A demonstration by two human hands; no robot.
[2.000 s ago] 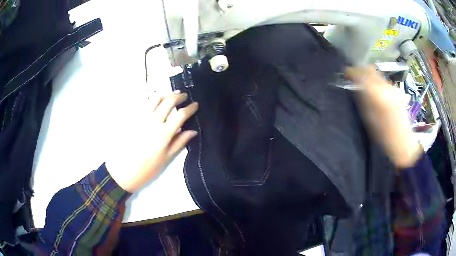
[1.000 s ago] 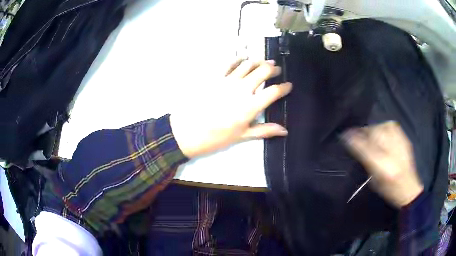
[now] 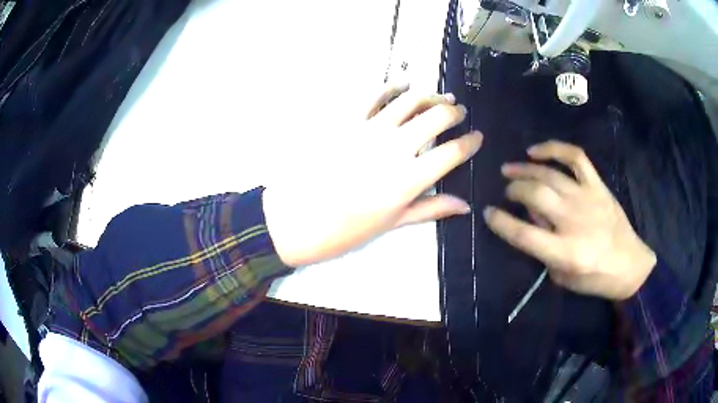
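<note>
The black waistband [image 3: 458, 260], with a pale stitch line, runs front to back along the left edge of the black jeans body [image 3: 519, 338]. Its far part lies under the presser foot [image 3: 472, 69]. My left hand [image 3: 370, 173] lies with fingers spread, fingertips on the waistband's left part. My right hand [image 3: 571, 224] is on the jeans body to the right, fingers loosely bent. A thin pointed metal tool [image 3: 527, 297] sticks out from under my right palm towards the lower left.
The machine head [image 3: 512, 27] with its white ribbed tension knob [image 3: 572, 88] stands at the back right. The white table [image 3: 197, 102] ends in a wooden-coloured front edge. A black garment pile [image 3: 55, 102] lies at left. My plaid-clothed lap [image 3: 268, 346] shows below.
My right hand has come from the machine's right side onto the cloth near the waistband. The view has shifted. My left hand stays at the waistband, and more waistband shows behind the foot.
</note>
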